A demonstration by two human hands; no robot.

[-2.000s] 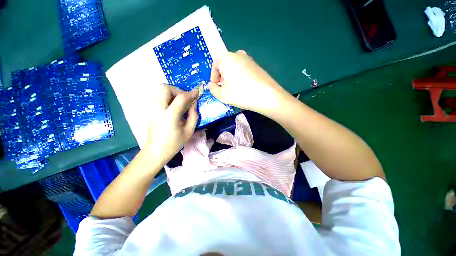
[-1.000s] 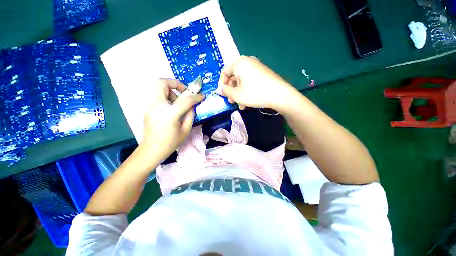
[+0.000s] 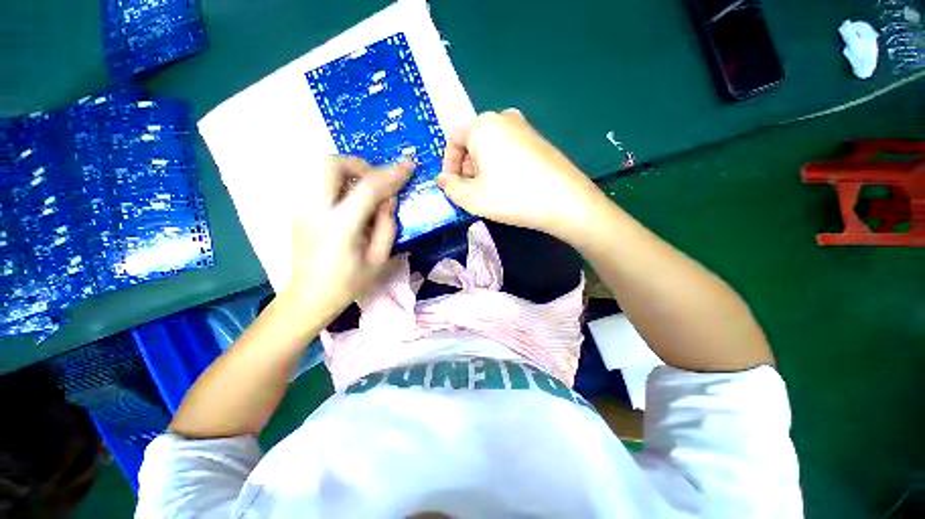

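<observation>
A blue printed circuit board panel (image 3: 373,96) lies on a white sheet (image 3: 248,152) in front of me, its near end at the bench edge. My left hand (image 3: 350,218) is over the board's lower left side, blurred, with its index finger stretched over the board. Whether it holds something small cannot be told. My right hand (image 3: 497,167) is at the board's lower right edge, thumb and fingertips pinched together. What is between them is too small to tell.
Overlapping blue boards (image 3: 101,203) lie at left, a smaller pile (image 3: 152,35) above. A black phone (image 3: 740,51) and crumpled white tissue (image 3: 860,49) lie at right. A red stool (image 3: 867,193) stands on the floor right. A blue crate (image 3: 162,355) is below the bench left.
The whitish piece seen in my left fingers a second ago no longer shows. My left index finger has stretched out over the board. My right hand stays near the board's right edge, still pinched.
</observation>
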